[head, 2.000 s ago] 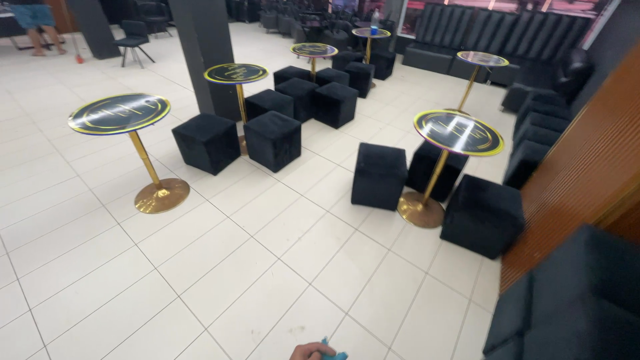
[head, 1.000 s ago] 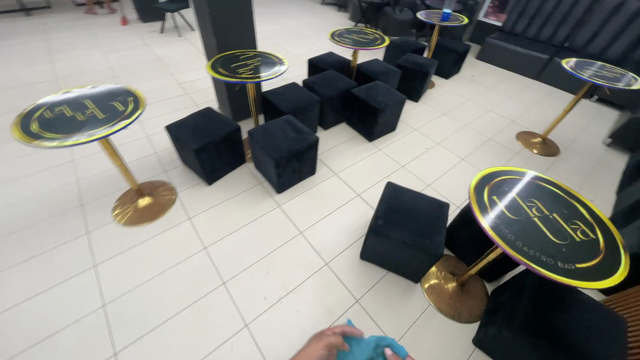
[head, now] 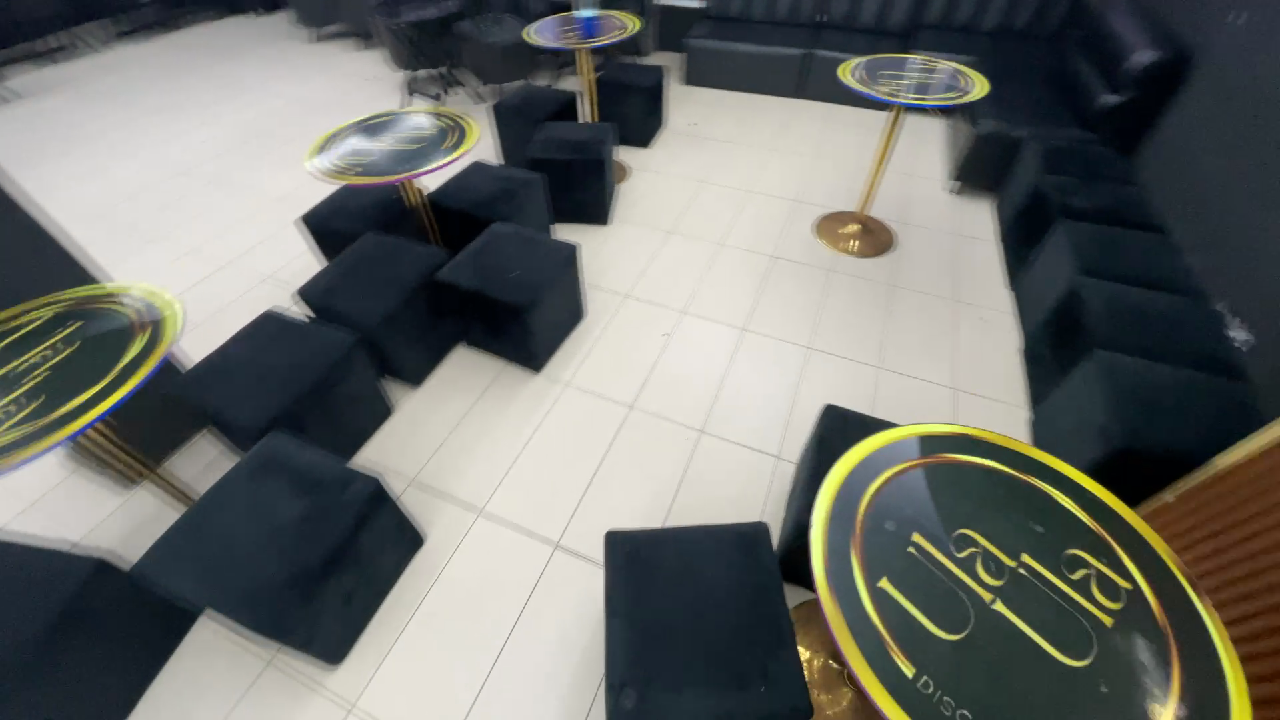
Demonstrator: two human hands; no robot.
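Neither of my hands shows in the head view now, and the blue cloth seen earlier is out of sight too. Closest to me, at the lower right, stands a round table with a black top and yellow rim [head: 1000, 640] that bears writing. A black cube stool [head: 700, 620] stands just left of it, and another black stool [head: 820, 470] is partly hidden behind its top. Cut off by the left edge is a second round table [head: 80, 370], with a dark cube stool [head: 290, 540] beside it.
Further round tables stand ahead [head: 395, 145], at the top [head: 582, 30] and at the upper right [head: 912, 80] on gold posts. Several black stools crowd the left middle. More dark seats [head: 1130, 300] line the right side, near a ribbed brown panel [head: 1230, 560]. A black sofa [head: 750, 60] runs along the back.
The view has moved forward and turned right, so the near table looms larger. My hands and the blue cloth, at the bottom edge one second ago, have left the view.
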